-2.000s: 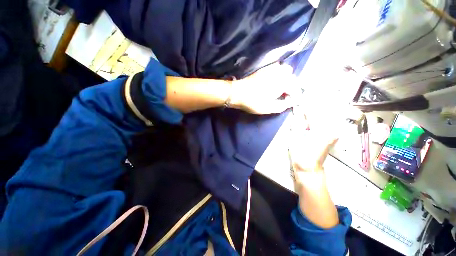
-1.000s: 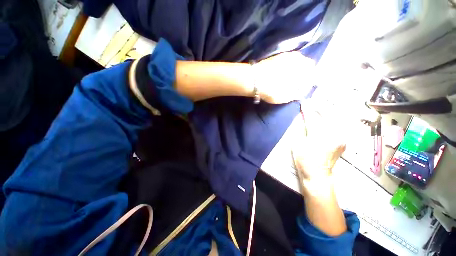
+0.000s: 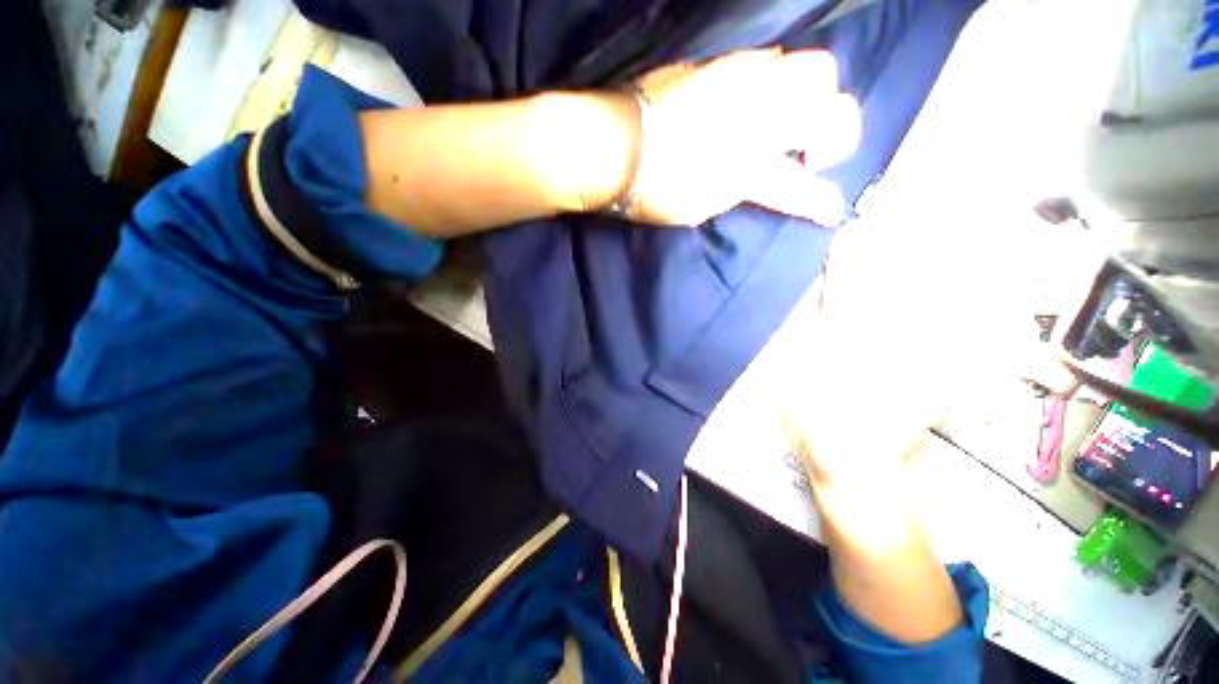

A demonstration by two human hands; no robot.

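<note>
A navy garment (image 3: 615, 321) lies from the top of the view down over the table edge to my lap, with a small white mark near its lower corner. My left hand (image 3: 742, 134) lies on the cloth near its right edge, fingers bent, thumb and forefinger pointing at the edge; whether it pinches cloth is unclear. My right hand (image 3: 869, 361) is at the right edge of the garment, washed out by lamp glare, so its fingers cannot be made out. The needle area of the white sewing machine (image 3: 1150, 160) is also lost in glare.
Right of my right hand lie a pink tool (image 3: 1049, 438), a lit smartphone (image 3: 1144, 461) and a green object (image 3: 1120, 549). A ruler strip (image 3: 1063, 631) runs along the table's lower edge. A dark bar from the machine crosses above the phone. Worn white table (image 3: 201, 100) shows at the upper left.
My left hand has moved up and its fingers look more spread, showing more cloth below it. The machine, phone and green object appear further right in the view. My right hand has shifted slightly right.
</note>
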